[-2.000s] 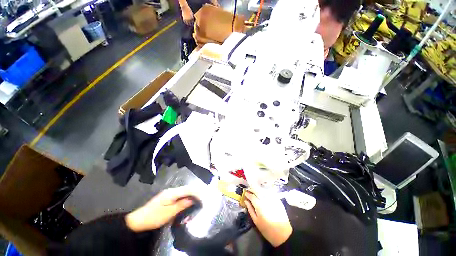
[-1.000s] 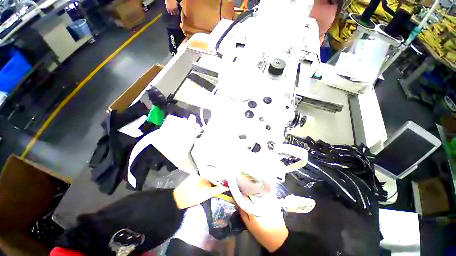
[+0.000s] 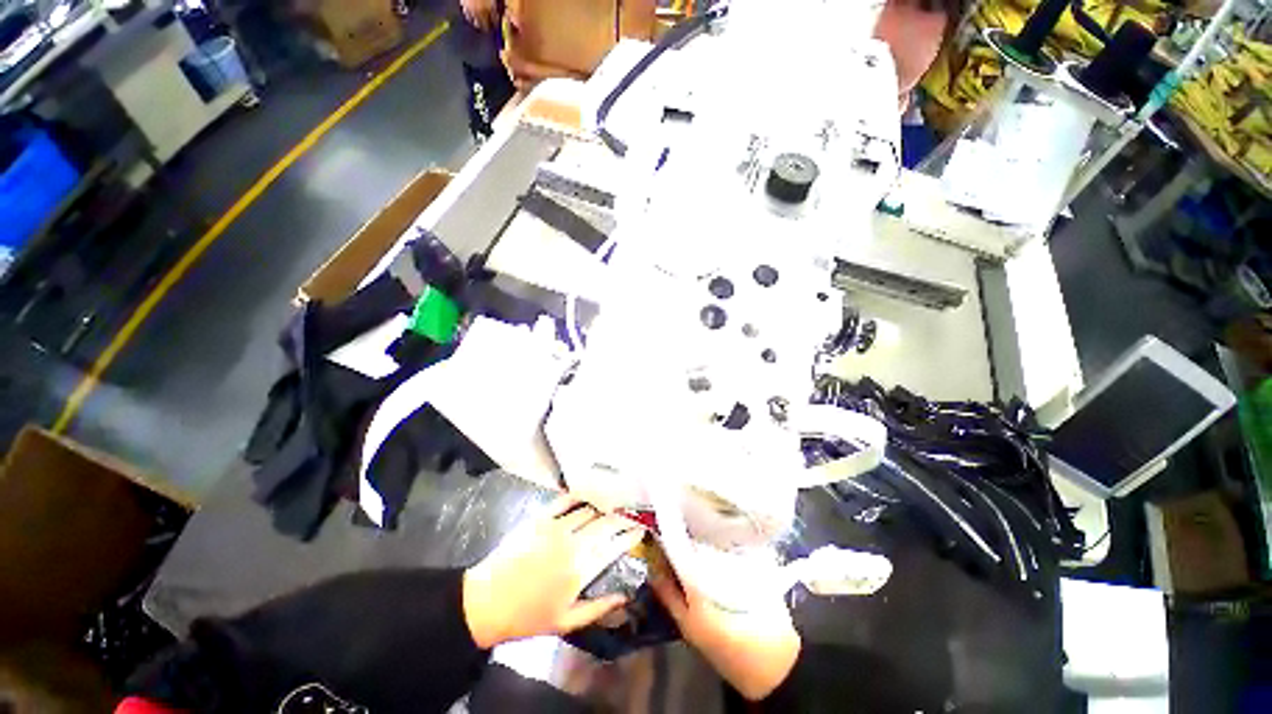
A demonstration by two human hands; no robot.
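Observation:
The white sewing machine (image 3: pixel 698 335) stands in front of me, its needle area overexposed and mostly hidden by my hands. My left hand (image 3: pixel 551 572) lies with spread fingers on a black fabric piece (image 3: pixel 614 635) just left of the needle area. My right hand (image 3: pixel 732 635) is at the right side of the same piece, its fingertips hidden under the machine head. Black fabric pieces (image 3: pixel 328 412) with a green item (image 3: pixel 435 315) lie left of the machine. Black strips with pale lines (image 3: pixel 949 481) lie in a bundle at its right.
An open carton (image 3: pixel 84 516) with dark pieces stands at the left, another carton (image 3: pixel 370 237) behind the fabric heap. A screen (image 3: pixel 1144 419) and white paper (image 3: pixel 1116 642) are at the right. A person's arm (image 3: pixel 914 49) shows behind the machine. Thread cones (image 3: pixel 1116 63) stand at upper right.
My left hand first reached in to the needle area, then came down flat over the fabric with fingers spread. My right hand has stayed by the needle area. The view has shifted slightly.

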